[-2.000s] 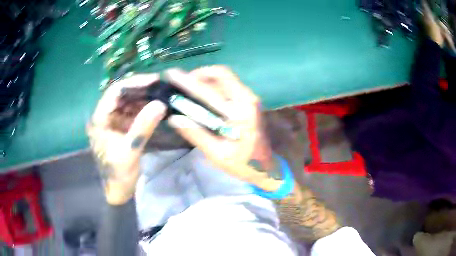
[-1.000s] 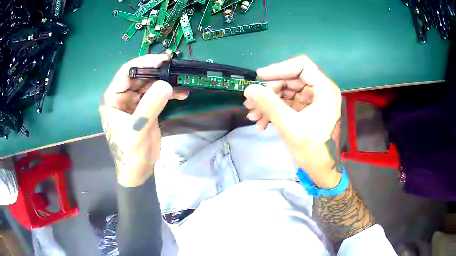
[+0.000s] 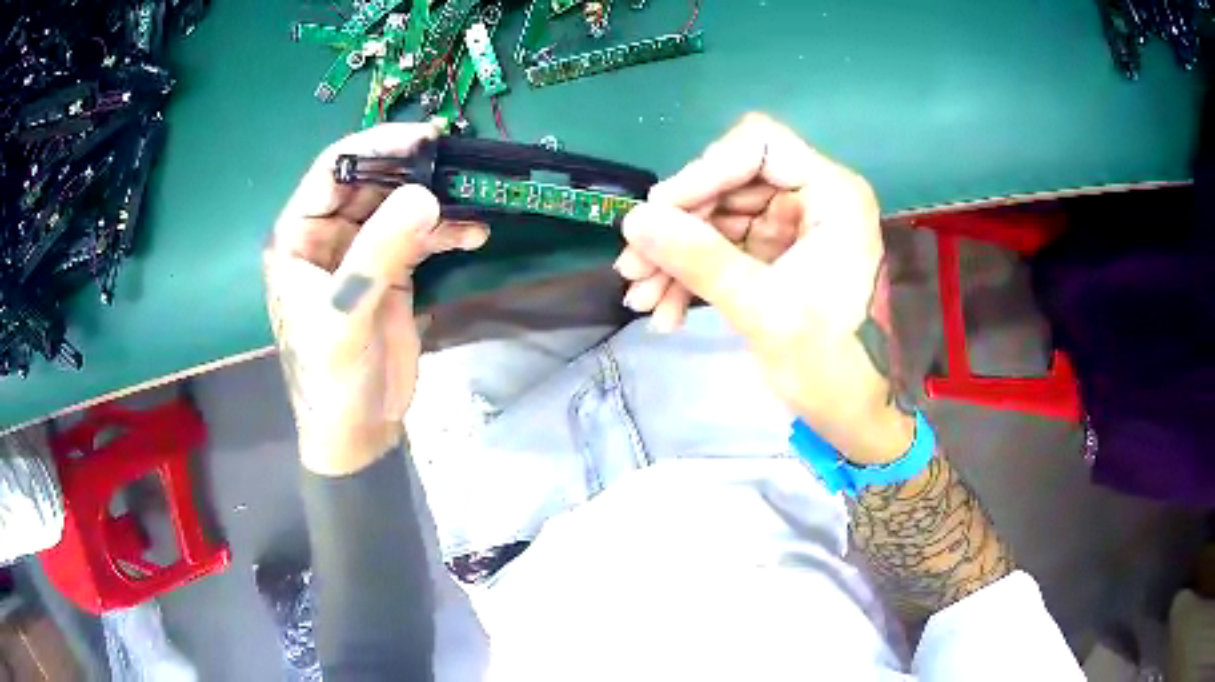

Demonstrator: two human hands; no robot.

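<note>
A slim, slightly curved black plastic housing [image 3: 566, 163] is held level above the bench's front edge. A narrow green circuit board [image 3: 526, 197] lies along its open slot. My left hand [image 3: 357, 253] grips the housing's left end, thumb in front, with a thin black part sticking out past the fingers. My right hand [image 3: 760, 240] pinches at the right end of the board and housing. Its fingertips hide that end, so I cannot tell exactly what they pinch.
A pile of green boards with red wires [image 3: 426, 47] lies behind the hands. A large heap of black housings [image 3: 67, 173] is at left, more black parts [image 3: 1157, 29] at far right. Red stools [image 3: 133, 506] stand below the bench. A person's dark clothing [image 3: 1133, 333] shows at right.
The blurred hands were close together two seconds ago; they are now apart along the housing. Since one second ago, both hands and the housing have shifted slightly left and up in view.
</note>
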